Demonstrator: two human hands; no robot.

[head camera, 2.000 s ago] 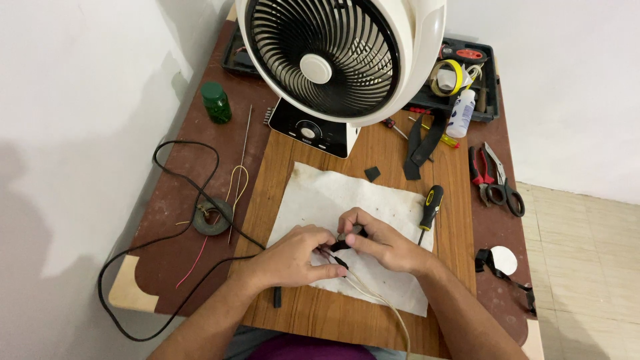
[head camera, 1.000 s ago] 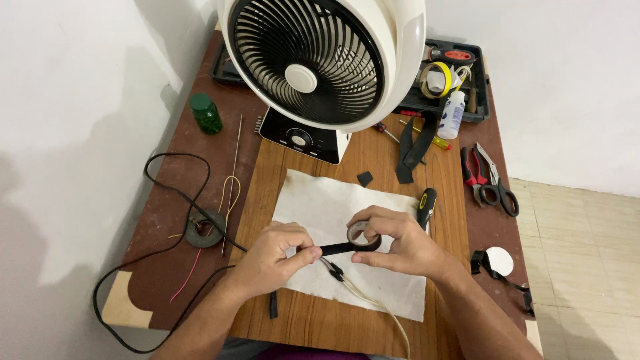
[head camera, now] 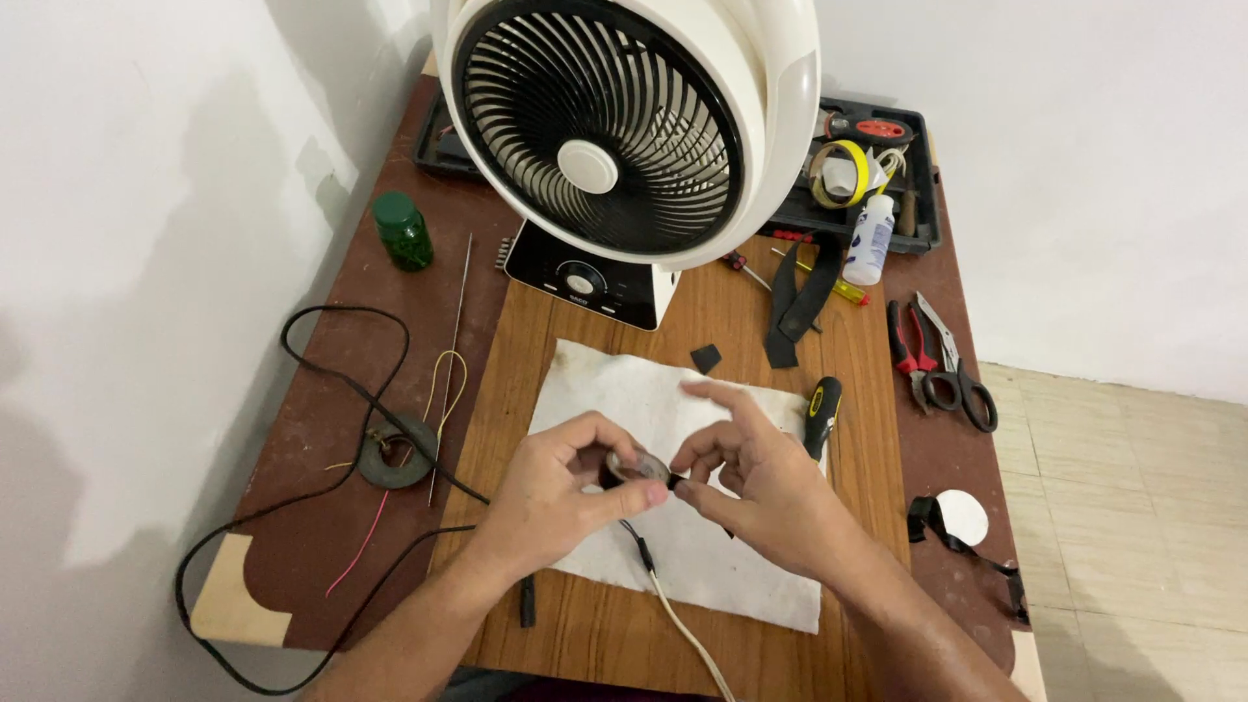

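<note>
My left hand [head camera: 575, 487] holds a small roll of black electrical tape [head camera: 639, 468] above the white cloth [head camera: 604, 390]. Thumb and index finger of my right hand [head camera: 756, 468] pinch the short black tape end at the roll's right side; its other fingers are raised. Below the hands, a white cable [head camera: 682, 629] with a black-wrapped joint [head camera: 645, 554] lies over the cloth, its upper end partly hidden. To the right of my right hand lies a black and yellow screwdriver [head camera: 824, 414].
A white table fan [head camera: 588, 168] stands behind the cloth. A black cord [head camera: 341, 370] loops at left near a dark ring [head camera: 397, 451] and a green-lidded jar [head camera: 402, 231]. Pliers [head camera: 912, 356], scissors [head camera: 954, 375] and an open toolbox [head camera: 921, 175] are at right.
The tape roll has passed from my right hand to my left. The tape strip stretched between the hands one second ago no longer shows; only a short end is visible.
</note>
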